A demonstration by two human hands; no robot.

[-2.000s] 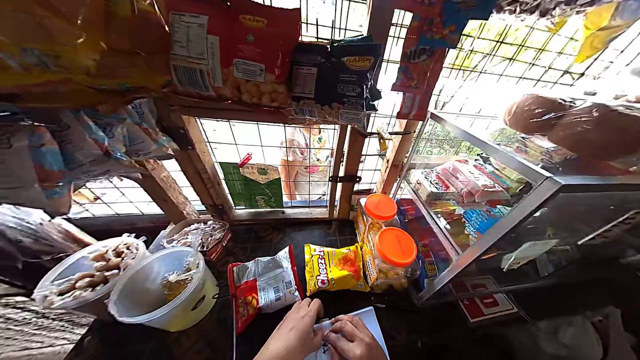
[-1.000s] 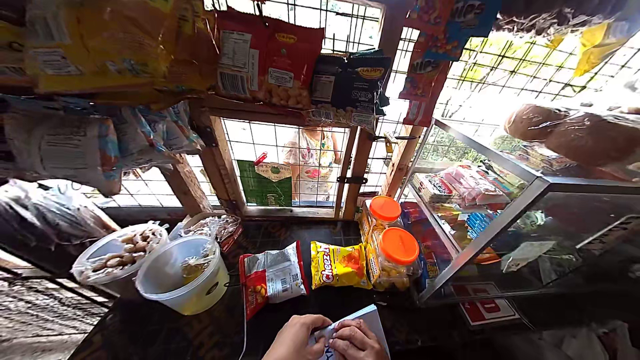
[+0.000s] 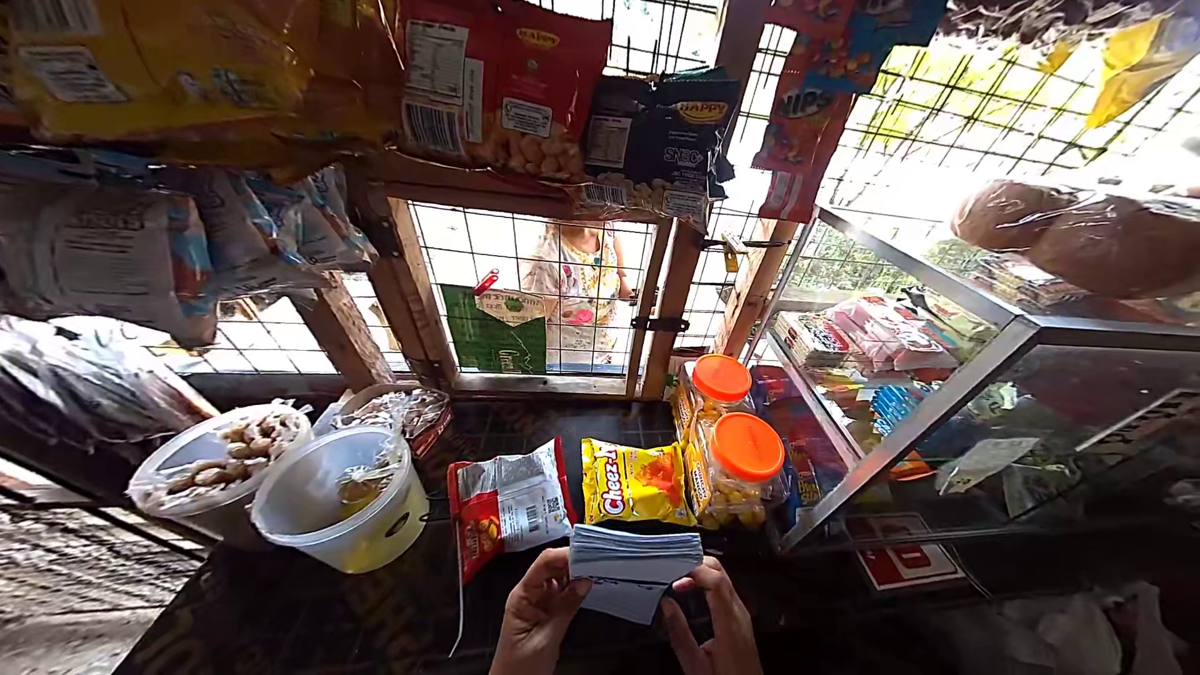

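A small pad of white paper point(image 3: 630, 572) with bent-over pages is held between both hands at the bottom middle. My left hand point(image 3: 542, 609) grips its left edge, thumb on the sheets. My right hand point(image 3: 712, 614) grips the right edge between thumb and fingers. Just beyond the pad lie a yellow Cheez-It snack bag point(image 3: 637, 480) and, left of it, a red and silver snack bag point(image 3: 511, 506). Two clear plastic jars with orange lids point(image 3: 747, 447) stand to the right of the yellow bag.
Plastic tubs point(image 3: 342, 511) with wrapped goods stand at left on the dark counter. A metal-framed glass display case point(image 3: 937, 403) is at right. Snack packs point(image 3: 553, 94) hang overhead. A person point(image 3: 577, 291) stands outside the wire mesh window.
The pad's pages, low between my hands before, are now lifted and folded over. My hands have moved apart to the pad's two sides.
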